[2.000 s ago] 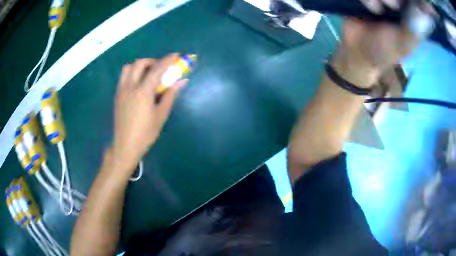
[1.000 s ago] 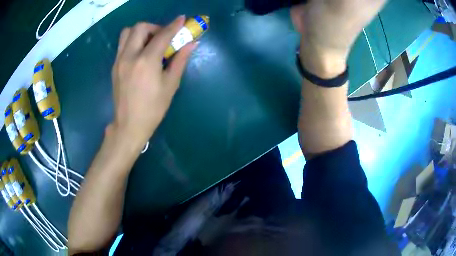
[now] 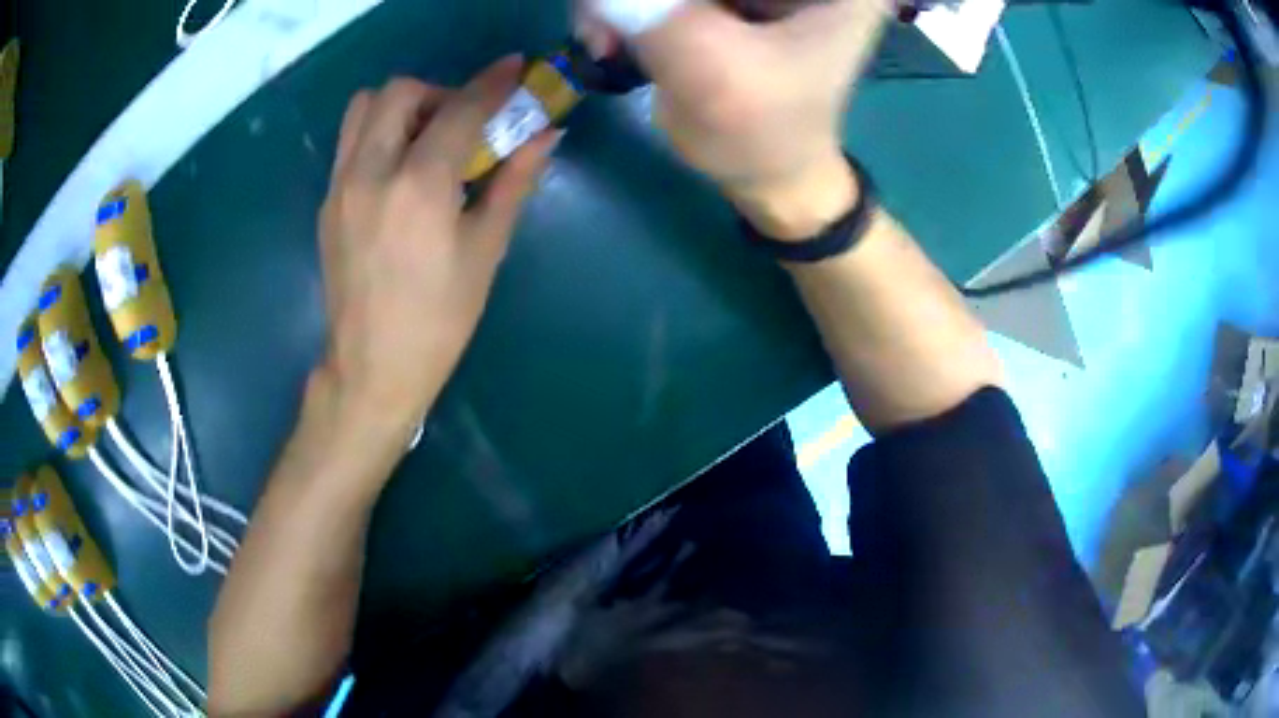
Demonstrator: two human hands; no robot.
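Observation:
My left hand (image 3: 421,211) holds a yellow unit (image 3: 516,121) with a white label and a blue patch between thumb and fingers, above the green bench. My right hand (image 3: 750,91) is at the top centre, closed around a black powered tool (image 3: 613,70), partly cut off by the top edge. The tool's dark front end meets the far end of the unit; whether a screw is there is hidden. A bit of white cord shows beside my left wrist.
Several yellow units (image 3: 135,269) with white cords lie at the left on the green bench (image 3: 631,337). A curved white rail (image 3: 183,154) crosses the upper left. A black cable (image 3: 1122,232) hangs at the right. Open cartons (image 3: 1192,484) stand over the blue floor.
My right hand has moved left from the upper right, bringing the black tool to the end of the unit. My left hand still holds the unit, now higher in view than two seconds ago.

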